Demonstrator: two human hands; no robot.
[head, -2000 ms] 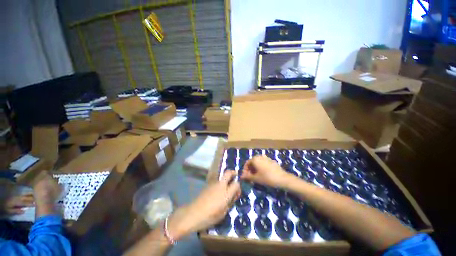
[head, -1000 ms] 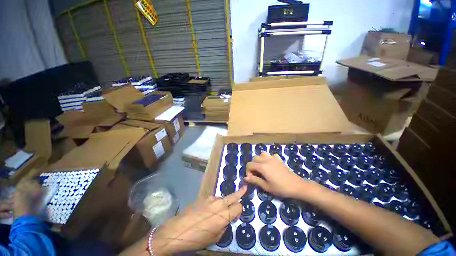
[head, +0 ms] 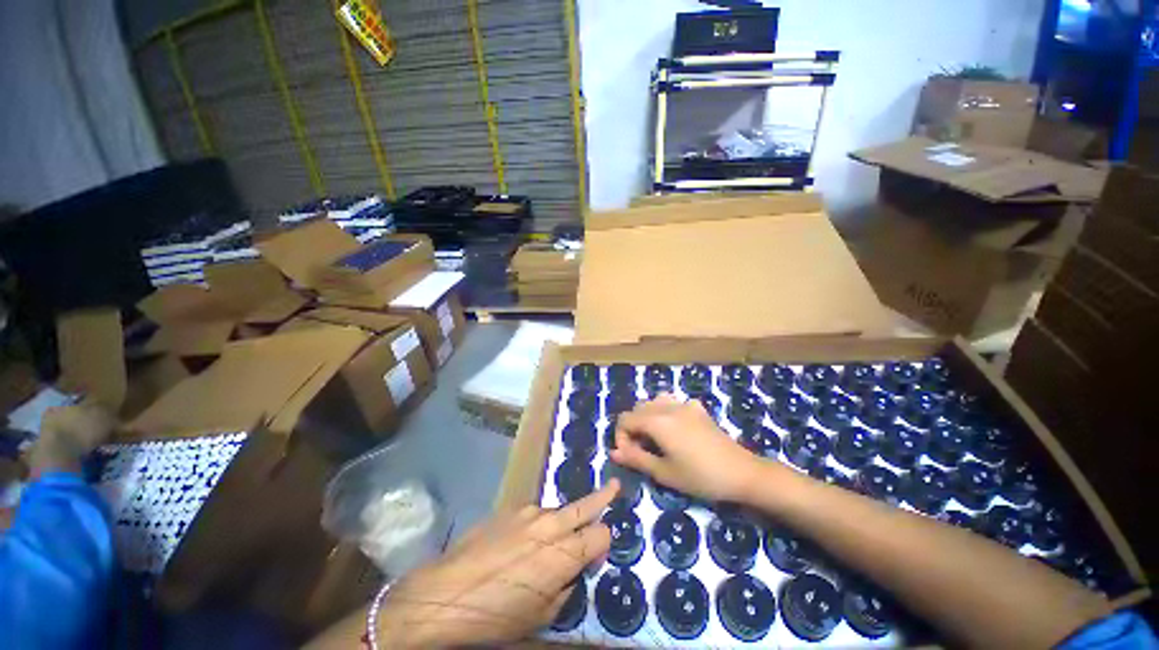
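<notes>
Round black parts (head: 683,602) stand in rows in a white sheet inside an open carton (head: 530,438). My right hand (head: 674,447) is over the left part of the rows, its thumb and fingertips pinched together above one black part; whether a small piece is between them cannot be told. My left hand (head: 515,578) lies at the carton's left side, palm down, index fingertip touching or just beside the same black part below the right fingertips. The parts under both hands are hidden.
A clear plastic tub with whitish contents (head: 399,518) stands left of the carton. A stack of white sheets (head: 506,377) lies behind it. At far left a person's hand (head: 66,438) is by a sheet of small dots (head: 163,489). Stacked cartons (head: 1093,343) rise at right.
Compared with two seconds ago, the view has tilted down and my hands appear a little lower. Since one second ago my right hand has shifted slightly left and down. The other person's hand has moved.
</notes>
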